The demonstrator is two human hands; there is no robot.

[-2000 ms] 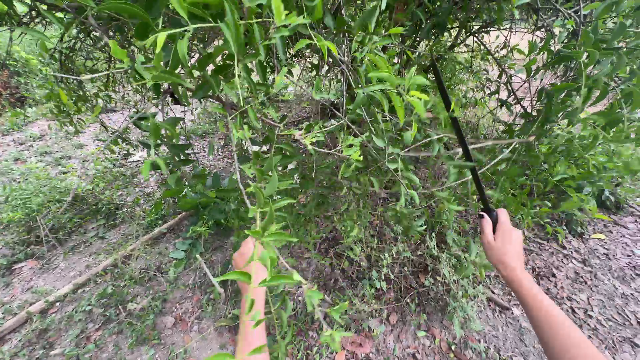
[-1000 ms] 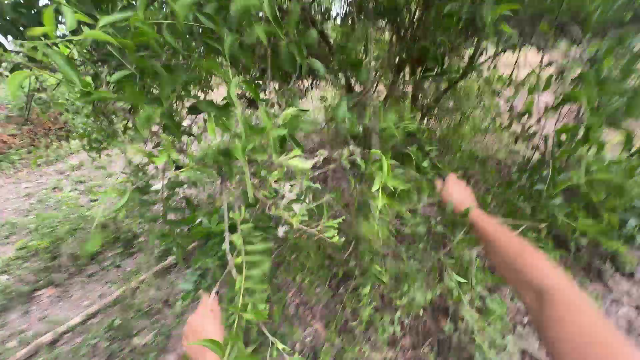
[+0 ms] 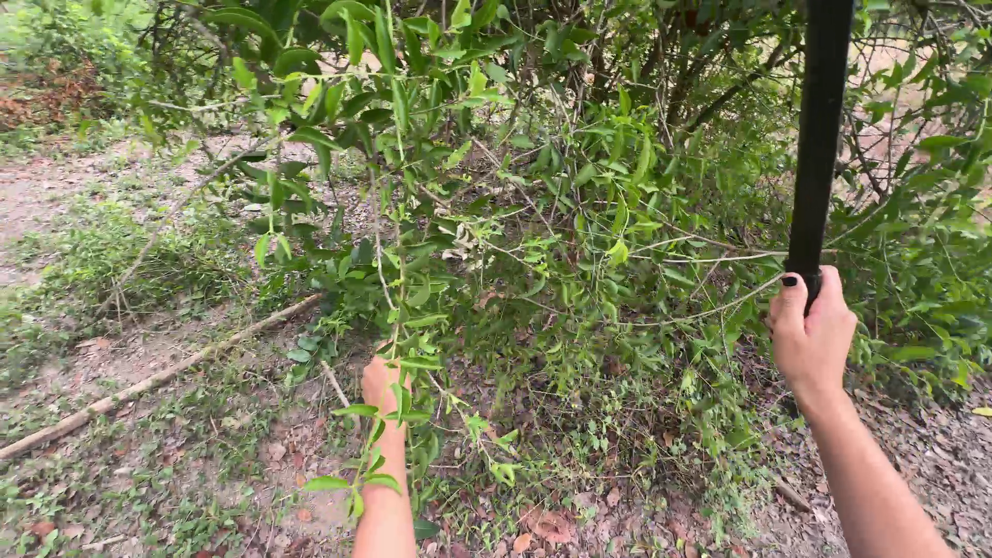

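My right hand (image 3: pixel 814 333) is closed around the handle of a long black blade, likely a machete (image 3: pixel 820 132), held upright at the right; its top runs out of view. My left hand (image 3: pixel 385 384), low and left of centre, grips a thin leafy branch (image 3: pixel 397 279), partly hidden by its leaves. The branch rises from that hand into the green shrub (image 3: pixel 620 201), and leafy ends hang below the fist. Thin bare twigs (image 3: pixel 713 256) of the shrub reach toward the blade just above my right hand.
A long pale stick (image 3: pixel 163 377) lies on the ground at the left. Dry leaves (image 3: pixel 546 525) and low weeds (image 3: pixel 186 449) cover the soil around the shrub. Darker stems (image 3: pixel 728 101) stand at the back right, and brown dry brush (image 3: pixel 58 93) lies at the far left.
A second ago my right hand was in among the foliage with the blade not discernible; now the blade stands upright above it. My left hand stays low on the left, by the branch.
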